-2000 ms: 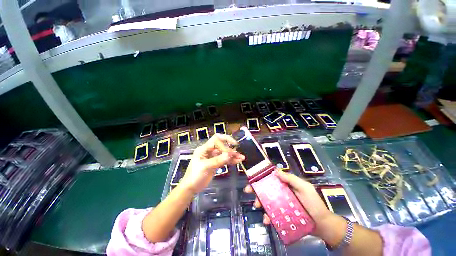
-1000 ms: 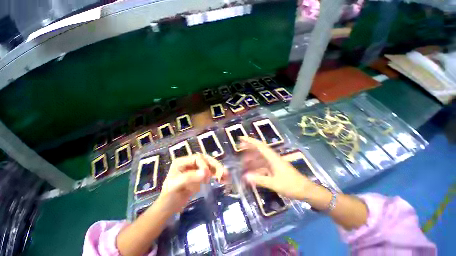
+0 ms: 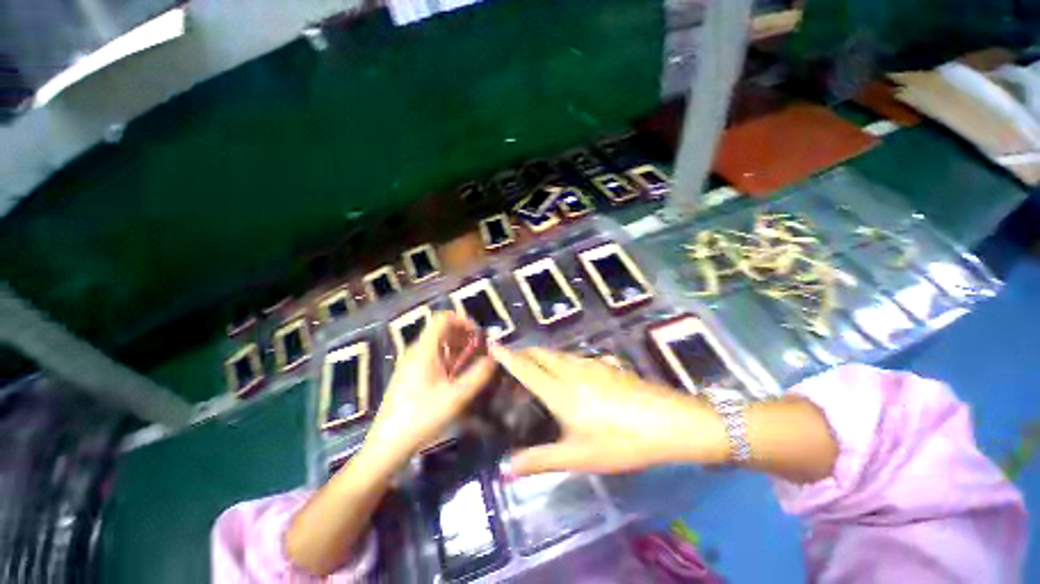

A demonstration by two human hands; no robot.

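Observation:
My left hand [image 3: 422,388] is curled around a small reddish object [image 3: 460,349], seemingly a red flip phone seen end-on, mostly hidden by the fingers. My right hand [image 3: 622,420] is beside it, fingertips almost at the left hand, thumb apart and lower. A dark blurred shape lies between its thumb and fingers; I cannot tell if it is gripped. Below both hands is a clear blister tray [image 3: 622,508]. Closed phones with cream borders, one of them at the tray's back right [image 3: 616,275], lie in its pockets. A bordered phone [image 3: 692,354] lies right of my right hand.
A tangled heap of cream-yellow strips [image 3: 776,260] lies on a clear tray [image 3: 884,331] at right. More phones [image 3: 420,262] lie in trays behind. A grey post [image 3: 704,114] stands by a reddish-brown board [image 3: 793,148]. Stacked trays [image 3: 57,502] are at left.
The open red phone seen two seconds ago is no longer visible in that form. Since one second ago, my hands have come together and a reddish object shows in my left hand.

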